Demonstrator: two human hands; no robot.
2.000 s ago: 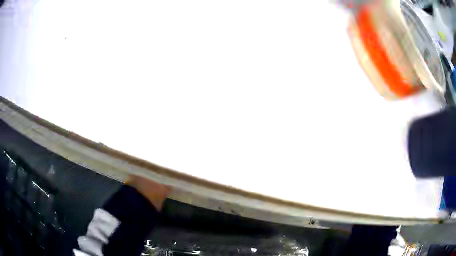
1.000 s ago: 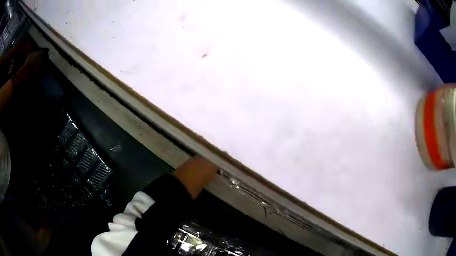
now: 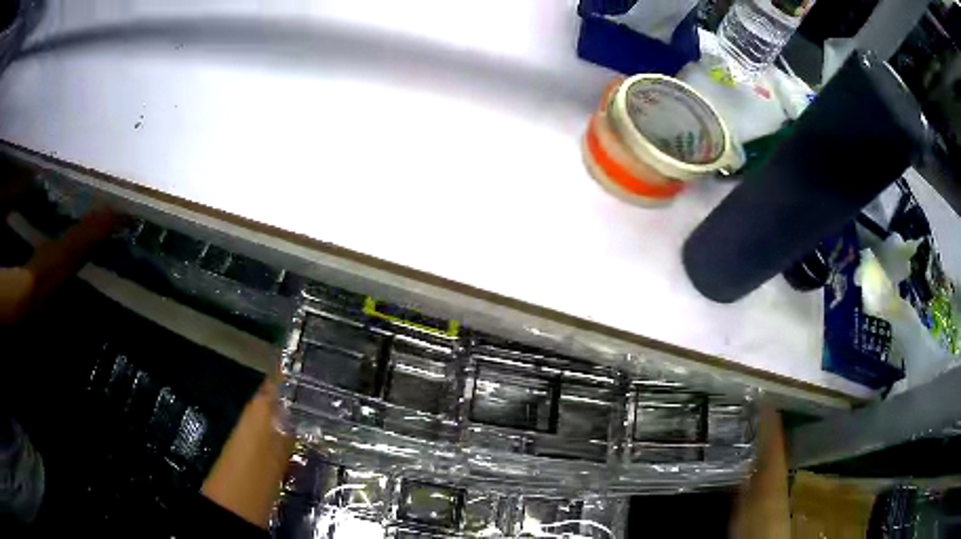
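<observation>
A stack of clear blister trays [image 3: 516, 405] with square pockets lies below the front edge of the white shelf [image 3: 348, 158]. A small yellow outline shows on its far side. My left hand [image 3: 258, 447] holds the stack's left end and my right hand [image 3: 768, 453] holds its right end. The fingers of both hands are mostly hidden by the trays and the shelf edge. More shiny clear trays [image 3: 432, 505] show below, cut off by the picture's bottom edge.
On the shelf are a tape roll with an orange ring [image 3: 659, 137], a dark bottle [image 3: 806, 179], a blue bin [image 3: 638, 37] and a clear bottle [image 3: 759, 37]. Another person's hand [image 3: 69, 253] reaches under the shelf at left. Dark trays [image 3: 158, 411] lie lower left.
The view has turned toward the shelf's right part. My hands now hold the tray stack. One second ago, one hand was at the shelf edge and this stack was mostly out of sight.
</observation>
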